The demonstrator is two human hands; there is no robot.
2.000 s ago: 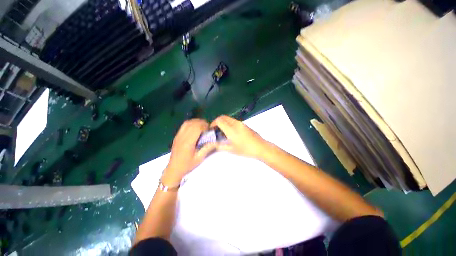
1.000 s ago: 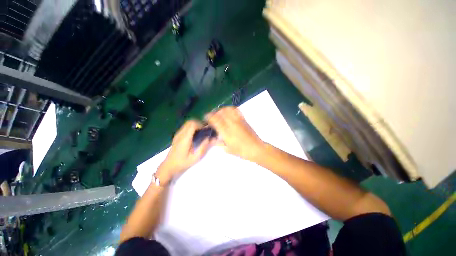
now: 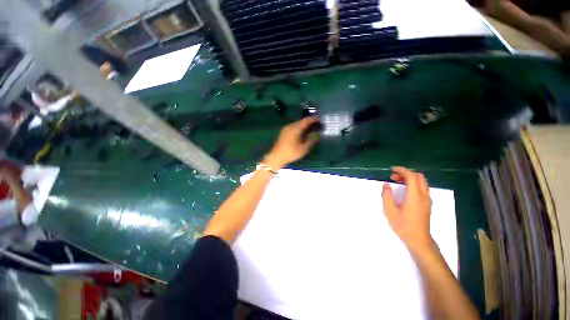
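Observation:
My left hand (image 3: 292, 144) reaches out over the green bench (image 3: 356, 153), beyond the white sheet. Its thumb and fingers are around a small black unit (image 3: 313, 129); blur hides its details. My right hand (image 3: 409, 206) is empty, its fingers apart and slightly curled, above the right part of the white sheet (image 3: 325, 250). A circuit board with light and yellowish spots (image 3: 430, 114) lies on the bench at the right. Another small board (image 3: 400, 67) lies farther back.
Loaded black trays (image 3: 281, 37) stand across the bench, beside another white sheet (image 3: 431, 19). A grey metal bar (image 3: 137, 112) crosses the left. Cardboard sheets (image 3: 519, 231) are stacked at right. Another person's arm (image 3: 531, 25) shows top right; a person's arm (image 3: 17, 190) shows far left.
My hands have parted from the dark unit they held together. My left hand has moved forward over the bench; my right hand is open and empty. The view has turned left.

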